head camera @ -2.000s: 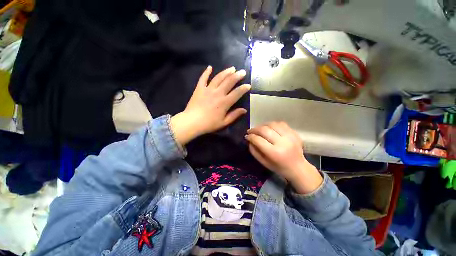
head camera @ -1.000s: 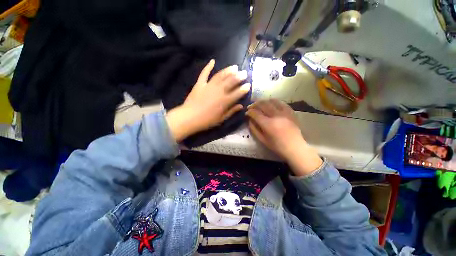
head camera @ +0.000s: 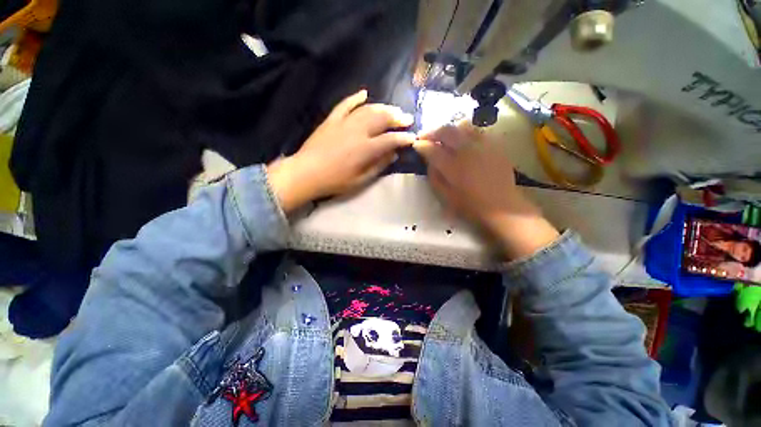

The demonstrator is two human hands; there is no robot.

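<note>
Black fabric (head camera: 167,92) lies heaped on the machine bed (head camera: 375,218), left of the needle, and hangs over the front edge at the left. My left hand (head camera: 346,150) lies on the fabric's right part, its fingertips close to the presser foot (head camera: 430,79). My right hand (head camera: 471,171) is slightly blurred; its fingertips meet my left fingertips at the fabric edge just in front of the lit needle plate (head camera: 442,110). The fabric edge between the fingertips is mostly hidden, so a pinch by either hand cannot be made out for sure.
The white machine head (head camera: 667,75) fills the upper right. Scissors (head camera: 567,142) with red and orange-yellow handles lie right of the needle. A phone (head camera: 722,248) rests on a blue tray (head camera: 663,258) at the right end. Green fabric (head camera: 749,304) and a box (head camera: 642,315) are at lower right.
Both hands have moved forward toward the needle. The black fabric has moved forward too, from the lap and front edge, and more of the pale bed shows. My right fingertips now meet my left ones.
</note>
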